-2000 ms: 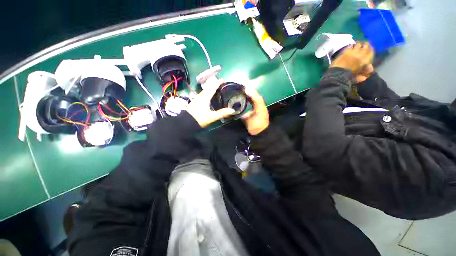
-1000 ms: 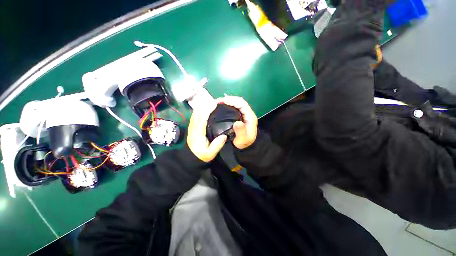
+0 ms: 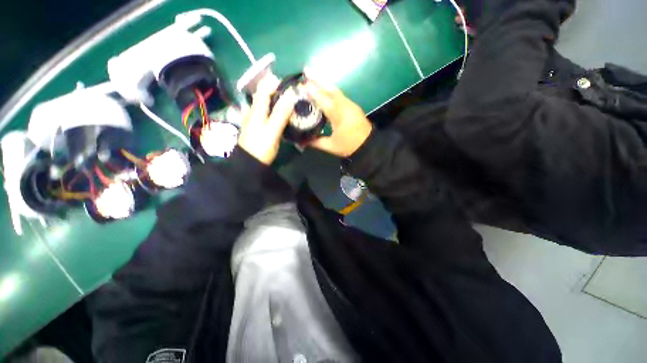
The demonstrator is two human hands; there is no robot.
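Observation:
A black round camera head (image 3: 306, 117) is between my two hands near the front edge of the bench, its lens face turned up towards me. My left hand (image 3: 264, 126) grips it from the left. My right hand (image 3: 343, 122) grips it from the right. A white camera body part (image 3: 257, 74) with a round end sits just beyond my left hand; whether it joins the head is hidden. A white cable runs from it to the left.
White camera bodies (image 3: 78, 112) lie on the green bench (image 3: 53, 266) at left, with wires to pale LED boards (image 3: 218, 138). Another person's dark sleeve (image 3: 496, 78) reaches over the bench at right. A dark conveyor lies beyond the rim.
The head in my hands has turned from showing its plain black shell to showing its lens face. The view has shifted, and the blue bin has left the picture.

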